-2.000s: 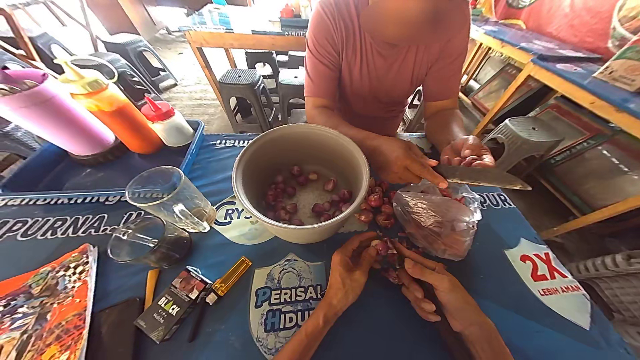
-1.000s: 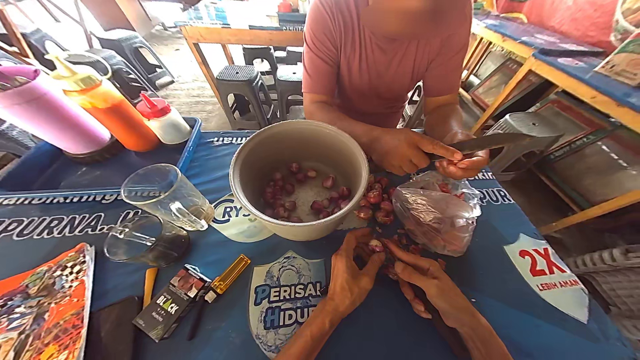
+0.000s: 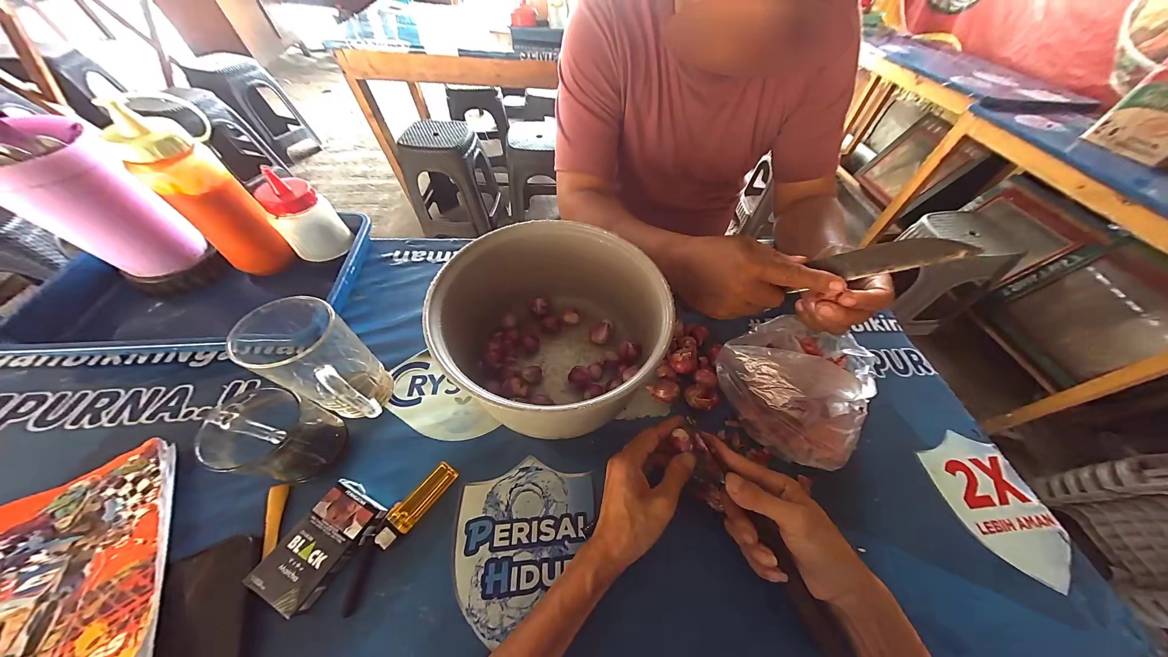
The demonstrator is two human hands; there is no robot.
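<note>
My left hand (image 3: 643,493) pinches a shallot (image 3: 681,441) between thumb and fingers, just below the metal pot (image 3: 547,418). My right hand (image 3: 776,516) is close against it, holding a knife (image 3: 798,584) whose dark handle runs down under the palm; its blade is mostly hidden by the fingers. Several shallots (image 3: 599,332) lie in the bottom of the pot. Unpeeled shallots (image 3: 701,395) are piled on the table at its right side. A clear plastic bag (image 3: 803,392) with reddish contents rests beyond my right hand. Bits of skin (image 3: 748,452) lie between the hands and the bag.
Across the table a person (image 3: 703,137) holds a large knife (image 3: 899,258). At left are two glass mugs (image 3: 297,351), a cigarette pack (image 3: 315,547), a yellow lighter (image 3: 422,497), a magazine (image 3: 82,557) and a blue tray (image 3: 342,278) with squeeze bottles (image 3: 214,214).
The other person's knife has shifted and now points right at a flatter angle. My hands stay together around the shallot, with only small finger movements.
</note>
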